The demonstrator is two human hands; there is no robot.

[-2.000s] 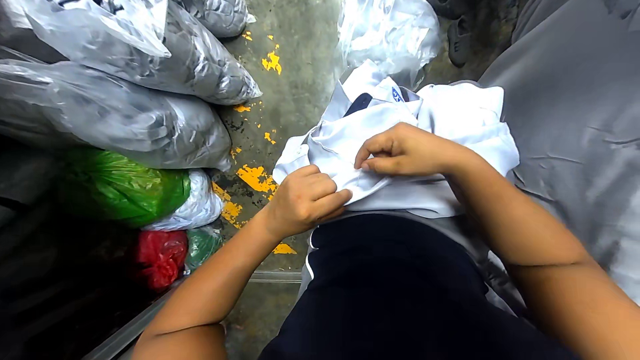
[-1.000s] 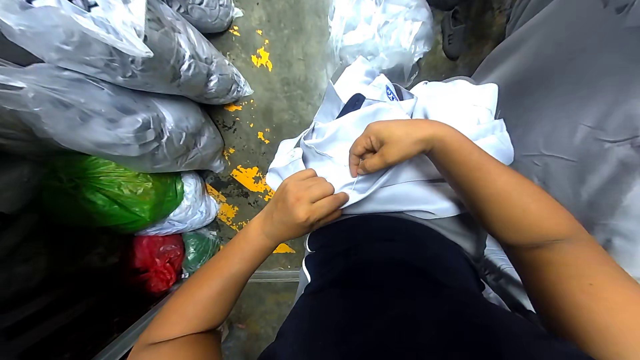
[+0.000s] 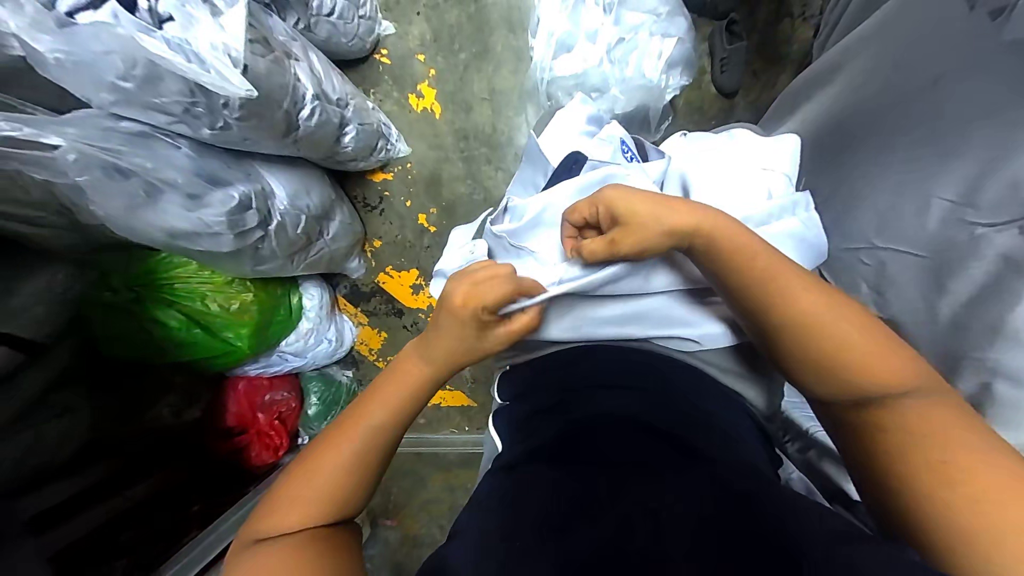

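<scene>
A white garment with a dark blue patch and a small blue emblem lies bunched across my lap. My left hand pinches a folded edge of it between thumb and fingers, near the garment's left side. My right hand is above the middle of the cloth, its fingers curled in toward the thumb; whether they pinch some cloth cannot be told. The edge held by my left hand runs up and right, passing below my right hand.
Clear plastic bags of grey cloth are piled at left, above a green bag and a red bag. Another clear bag lies beyond the garment. Grey fabric spreads at right, near a dark shoe.
The edge at my left hand is now lifted into a narrow fold reaching toward the right. Both hands stay close to where they were on the garment.
</scene>
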